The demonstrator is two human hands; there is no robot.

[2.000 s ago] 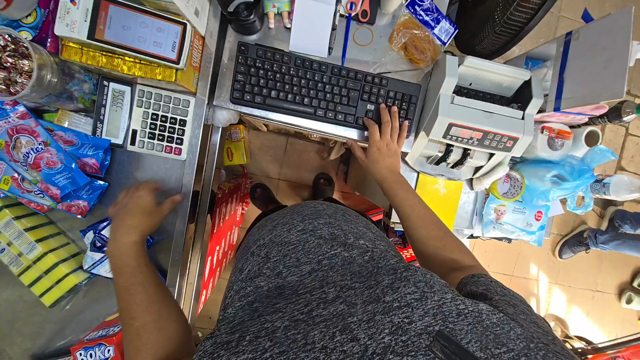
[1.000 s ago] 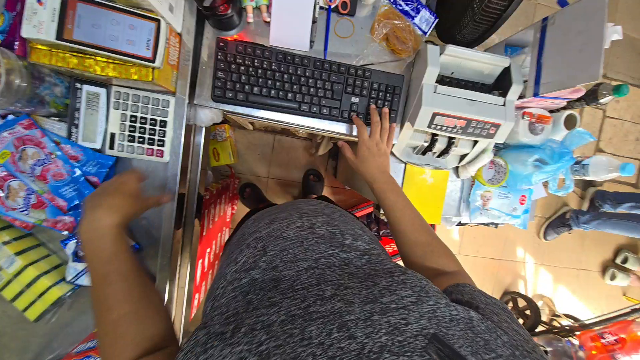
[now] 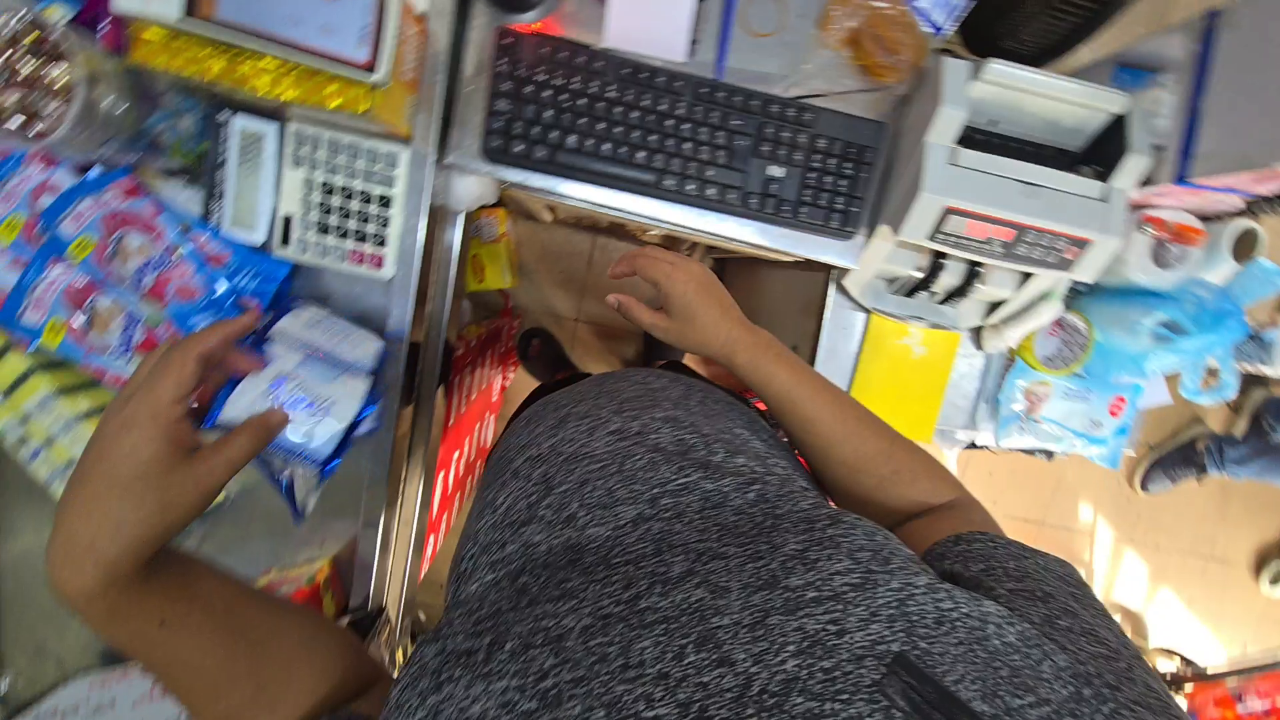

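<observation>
My left hand [image 3: 185,430] is over the left counter with its fingers apart and nothing held. It is beside a blue and white packet [image 3: 300,390] and overlaps the edge of several blue and pink packets [image 3: 125,255]. Above it lies a white calculator [image 3: 342,198] with a separate-looking display [image 3: 247,180]. My right hand [image 3: 680,305] hovers in front of my body, below the black keyboard [image 3: 680,140], fingers loosely curved and empty. To the right of the keyboard stands a grey and white banknote counter [image 3: 1010,200].
A tablet-like screen [image 3: 300,25] stands at the upper left, near a clear jar of wrapped sweets [image 3: 45,90]. The metal counter edge [image 3: 400,330] runs along the left. A yellow sheet [image 3: 905,375], a wet-wipes pack [image 3: 1070,410] and a person's shoe [image 3: 1175,458] are at right.
My right hand has come off the keyboard and moved left and toward my body. My left hand has opened out over the packets, and the blue and white packet shows more fully.
</observation>
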